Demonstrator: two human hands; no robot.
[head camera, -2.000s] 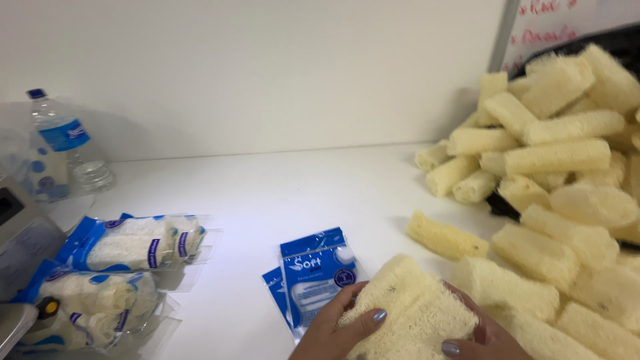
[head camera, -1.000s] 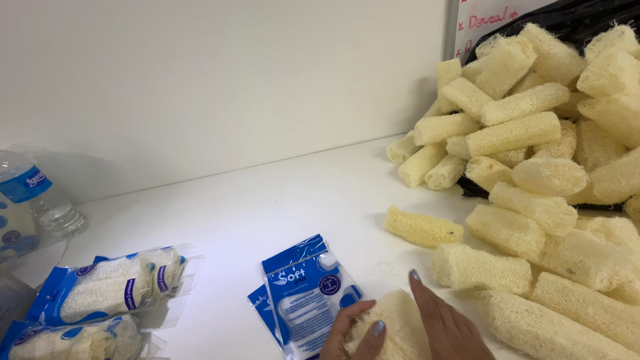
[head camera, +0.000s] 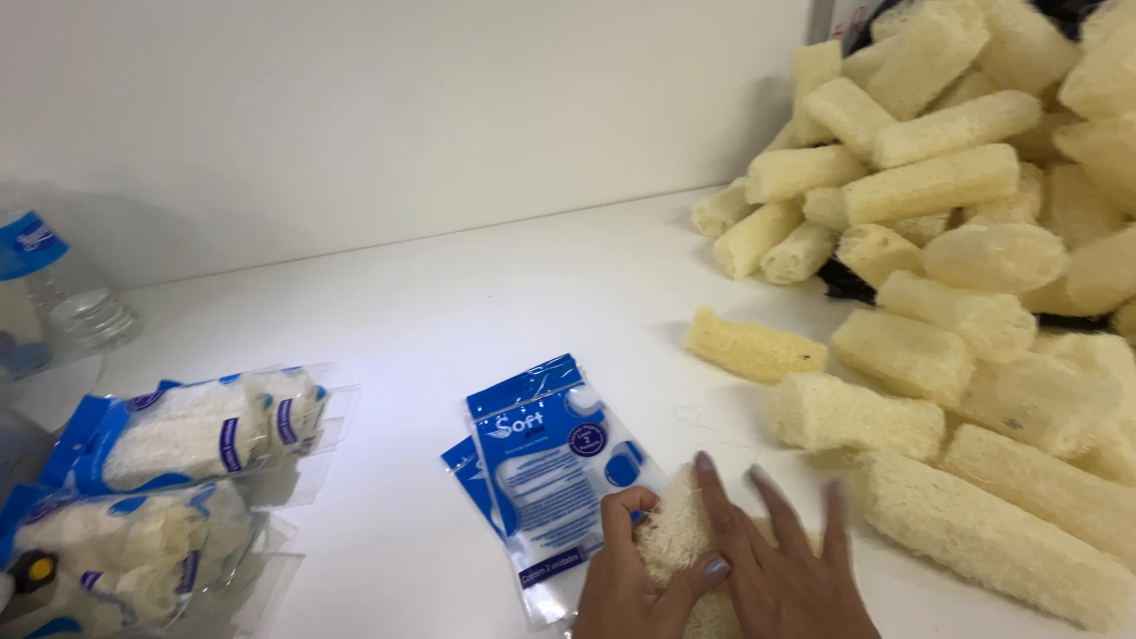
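Note:
At the bottom centre my left hand (head camera: 635, 568) grips a pale loofah piece (head camera: 670, 532) between its thumb and curled fingers. My right hand (head camera: 772, 559) lies over the same loofah with its fingers spread, and part of another loofah surface shows beneath it. Its lower part is hidden by my hands and the frame edge. Just left of my left hand, blue and clear plastic packets (head camera: 550, 479) lie flat and overlap, with no loofah visible in them.
Filled loofah packets (head camera: 204, 426) lie at the left, by a plastic bottle (head camera: 93, 315). A large heap of loofah pieces (head camera: 932, 186) on black plastic fills the right side. One loofah (head camera: 754, 344) lies apart on the white table (head camera: 390, 346), before a white wall.
Two seconds ago both hands held up loofah pieces from either side. Now the right hand lies spread over the loofah and the left grips its side. The view has shifted.

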